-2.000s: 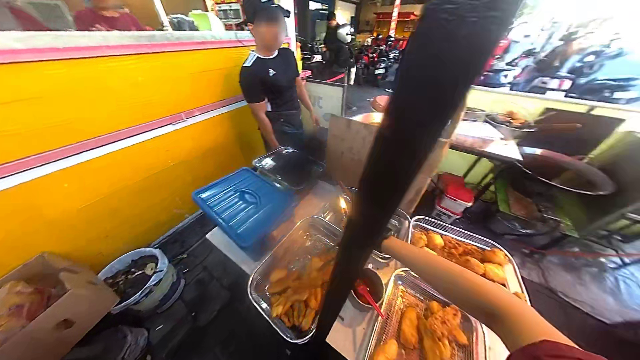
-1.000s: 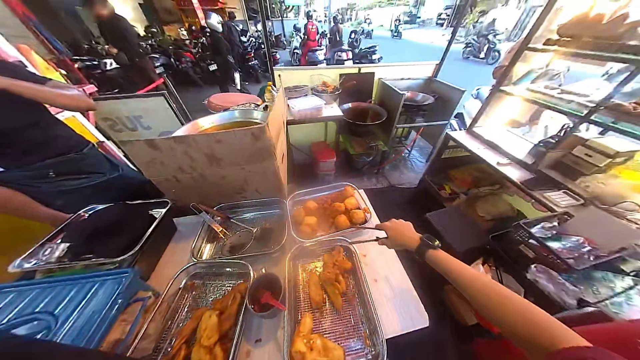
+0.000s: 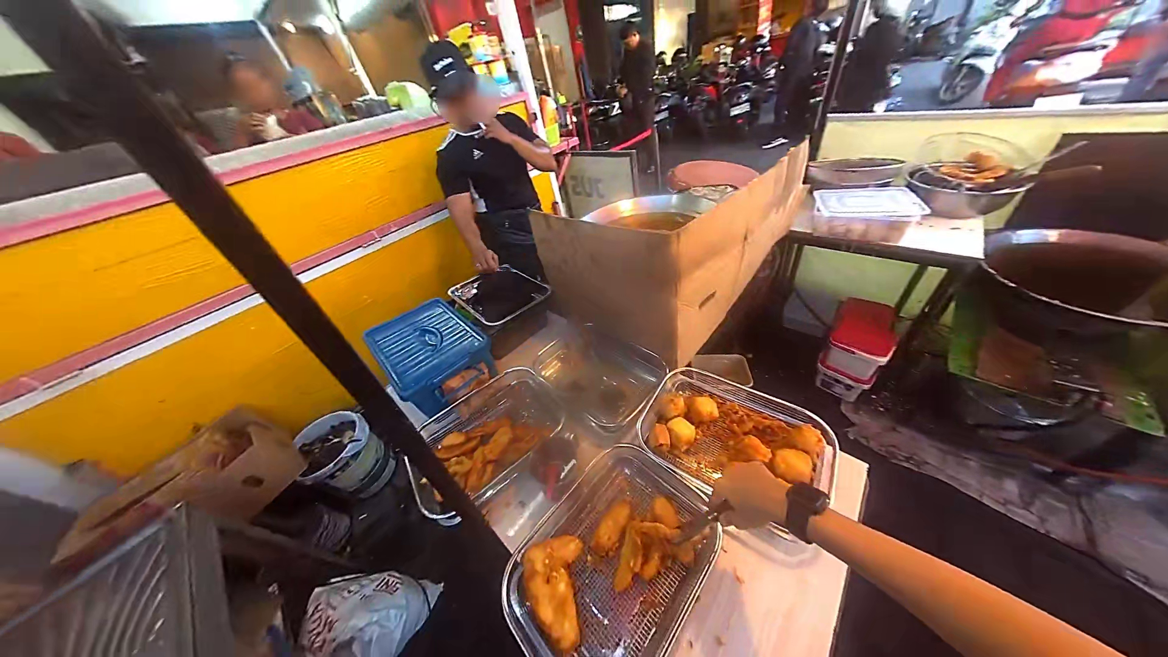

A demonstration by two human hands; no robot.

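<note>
My right hand (image 3: pixel 753 495), with a dark watch on the wrist, grips metal tongs (image 3: pixel 701 522). The tongs reach over the front wire-mesh tray (image 3: pixel 602 602), their tips at the fried pieces (image 3: pixel 646 547) on its right side. A longer fried piece (image 3: pixel 552 593) lies at that tray's left. Behind my hand stands a tray (image 3: pixel 826 447) with round fried balls (image 3: pixel 792 465) and reddish crumbs. To the left, another tray (image 3: pixel 433 429) holds fried slices (image 3: pixel 484 456). An empty-looking clear tray (image 3: pixel 602 374) sits at the back. My left hand is out of view.
A dark pole (image 3: pixel 301 310) crosses the view at left. Beyond the trays are a blue lidded crate (image 3: pixel 429 342), a cardboard screen (image 3: pixel 620 274) around a large pot (image 3: pixel 650 214), and a person (image 3: pixel 493 173) touching a black-lined tray (image 3: pixel 500 297). A wide pan (image 3: pixel 1081 274) stands at right.
The view has swung left since a second ago. The tongs have moved from beside the tray of balls to the fried pieces in the front tray.
</note>
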